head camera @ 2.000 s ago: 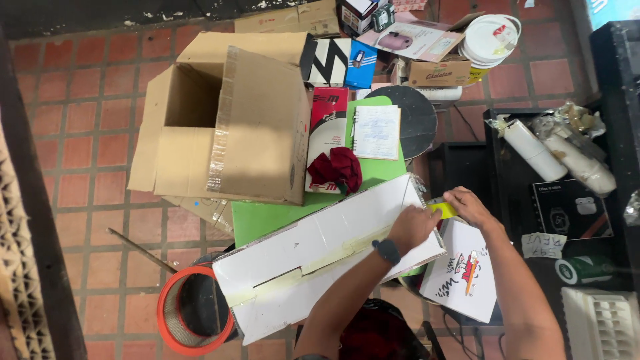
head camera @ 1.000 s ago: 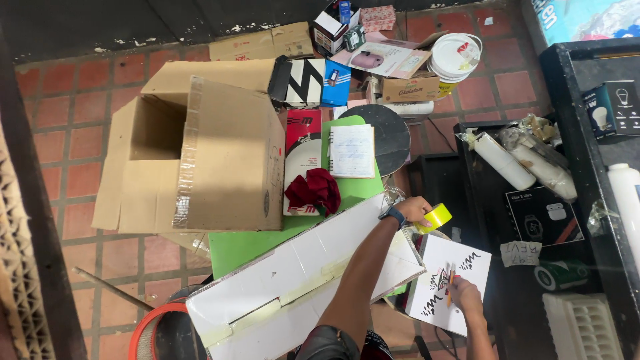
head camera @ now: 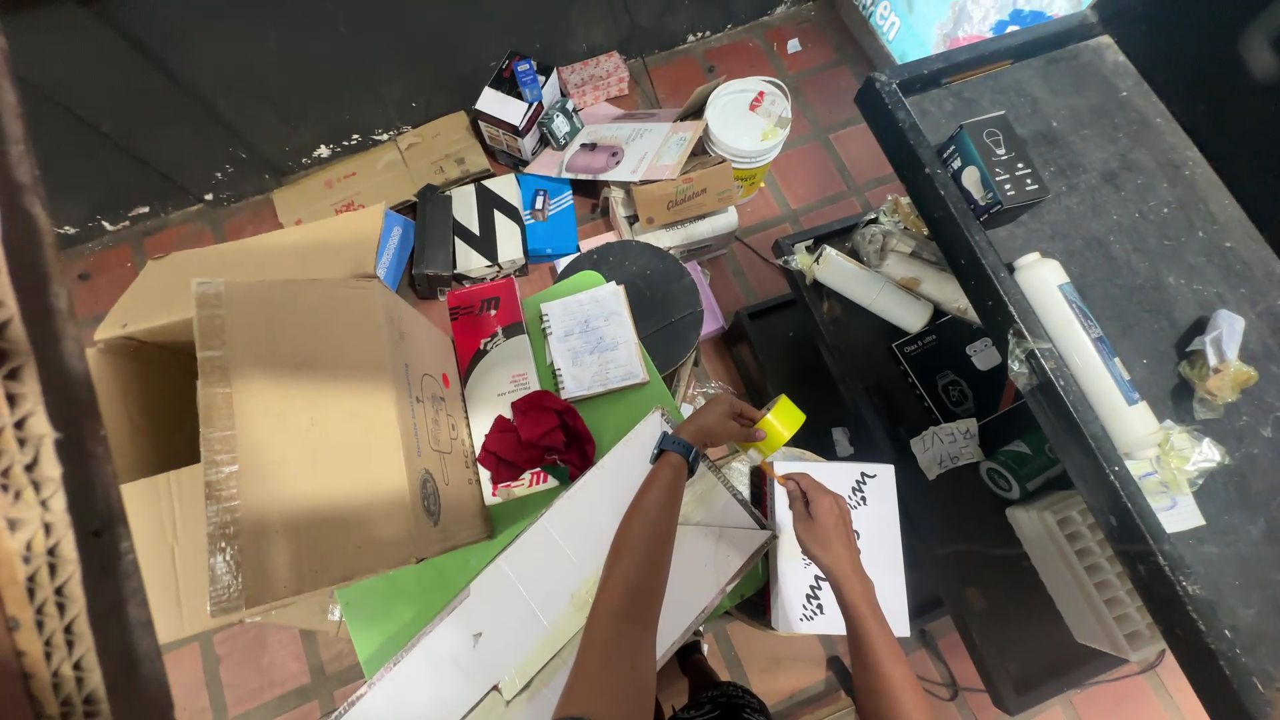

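My left hand [head camera: 718, 422], with a dark watch on its wrist, holds a roll of yellow adhesive tape [head camera: 779, 426]. Just to its right, my right hand [head camera: 822, 515] grips a thin orange-handled tool [head camera: 772, 474] whose tip is close to the roll; its exact kind is unclear. Under my left forearm lies a long white cardboard box [head camera: 560, 570] with pale tape along its seam, set slantwise over a green board [head camera: 410, 610]. A white box with black lettering [head camera: 885, 590] is beneath my right hand.
A large open cardboard box [head camera: 320, 440] stands left. A spiral notebook [head camera: 594, 340], crumpled red cloth [head camera: 537, 438] and red-and-white box [head camera: 490, 330] lie beyond the long box. Black furniture [head camera: 1150, 250] at right holds a white bottle [head camera: 1085, 350]. A white lidded bucket [head camera: 747, 120] stands at the back.
Two seconds ago both hands were together at the tape by the long box's end. My right hand then went down to the lettered box and is now back beside the roll with the orange-handled tool.
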